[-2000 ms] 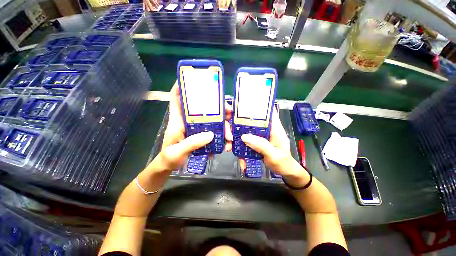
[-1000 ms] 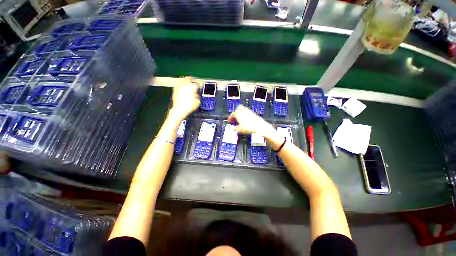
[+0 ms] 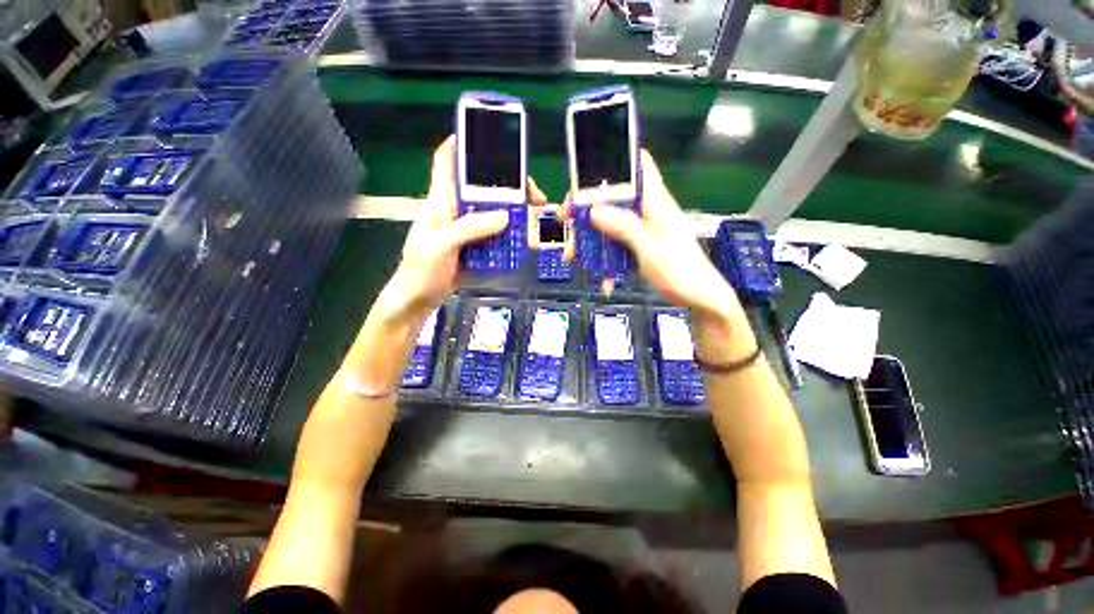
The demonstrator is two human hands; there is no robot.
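My left hand (image 3: pixel 434 246) holds a blue keypad phone (image 3: pixel 493 156) upright, thumb on its keys; its screen is dark. My right hand (image 3: pixel 672 252) holds a second blue keypad phone (image 3: pixel 603 150) beside it, thumb at the top of its keypad, screen also dark. Both phones are above the back row of the clear blister tray (image 3: pixel 504 404). The tray's front row holds several phones with pale screens, such as the middle phone (image 3: pixel 546 354). One back-row phone (image 3: pixel 553 246) with a dark screen shows between my hands; the rest of that row is mostly hidden.
A tall loaded tray stack (image 3: pixel 240 264) stands at left, another stack (image 3: pixel 1056 288) at the right edge. Right of the tray lie a separate blue phone (image 3: pixel 749 258), white slips (image 3: pixel 836 336), a thin dark tool and a smartphone (image 3: pixel 891 414). A green conveyor (image 3: pixel 396 132) runs behind.
A second ago both hands were down at the tray. Now each holds a phone raised above it. The two phones held earlier had lit white screens; these screens are dark.
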